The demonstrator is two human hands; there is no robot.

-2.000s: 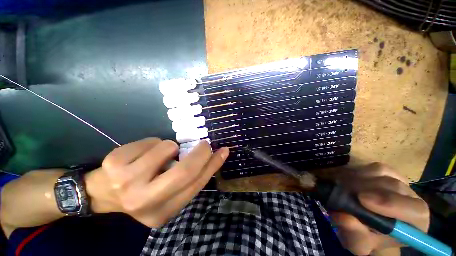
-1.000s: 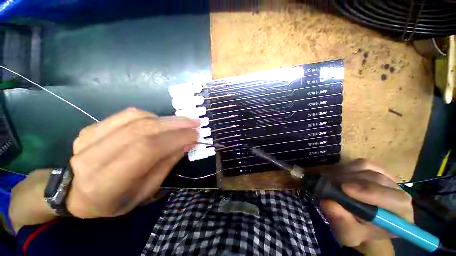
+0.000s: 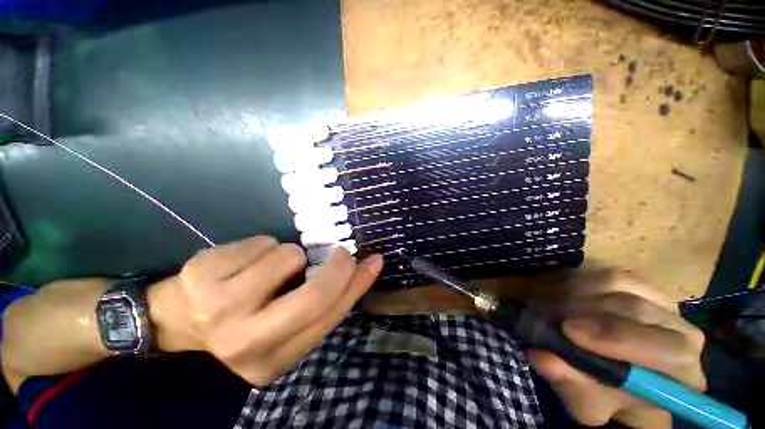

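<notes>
The black PCB panel [image 3: 478, 184] lies on the tan work board. White leaded components [image 3: 312, 180] line up past its left edge, with thin coppery leads [image 3: 373, 188] reaching over the strips. My left hand [image 3: 268, 297] is at the lowest white component, its fingertips pinching there by the panel's lower left corner. Solder wire [image 3: 138, 191] runs from the upper left to this hand. My right hand [image 3: 621, 343] holds the soldering iron [image 3: 537, 328] by its black grip. The iron's tip is at the lower left strips, close to my left fingertips.
The tan work board [image 3: 671, 193] lies under the panel, beside the green mat [image 3: 159, 84]. A black round wire grille [image 3: 700, 18] is at the top right. A checked cloth [image 3: 394, 377] is at the bottom. A yellow strip [image 3: 758, 270] shows at the right edge.
Since one second ago, my left hand has moved right and down onto the lowest white component. The iron's tip has shifted slightly left and down. The panel sits slightly higher in view.
</notes>
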